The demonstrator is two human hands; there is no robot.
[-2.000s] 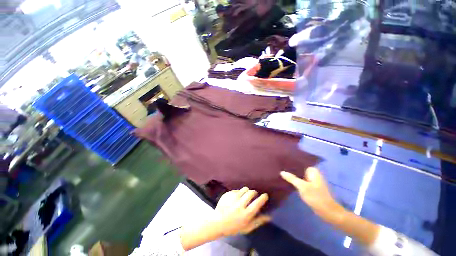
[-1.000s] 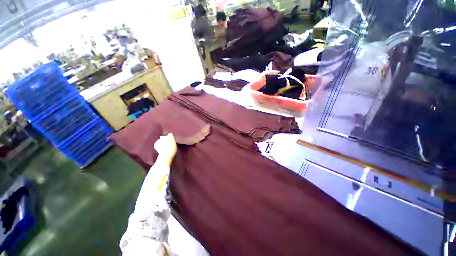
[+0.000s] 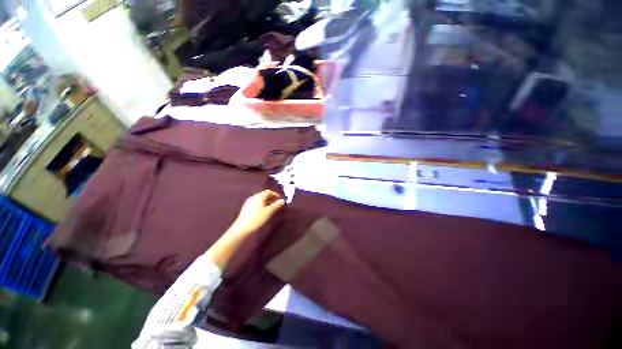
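Note:
A large maroon-brown cut fabric panel lies over the blue-bordered template base and runs out at the right edge of the picture. A lighter patch shows on it where its end is folded. My left hand holds the panel's upper left edge between thumb and fingers. My right hand is not in view. The stack of maroon cut pieces lies to the left, behind and beside my left hand. The clear template cover stands raised behind the panel, with blurred reflections.
An orange-yellow edge strip runs along the template's far side. An orange-pink basket with black cloth and pale ties stands behind the stack. Blue crates stand on the green floor at left.
My left hand has moved right, from the far part of the stack to the panel's edge near the template. The panel now lies farther right over the base. The view has turned right.

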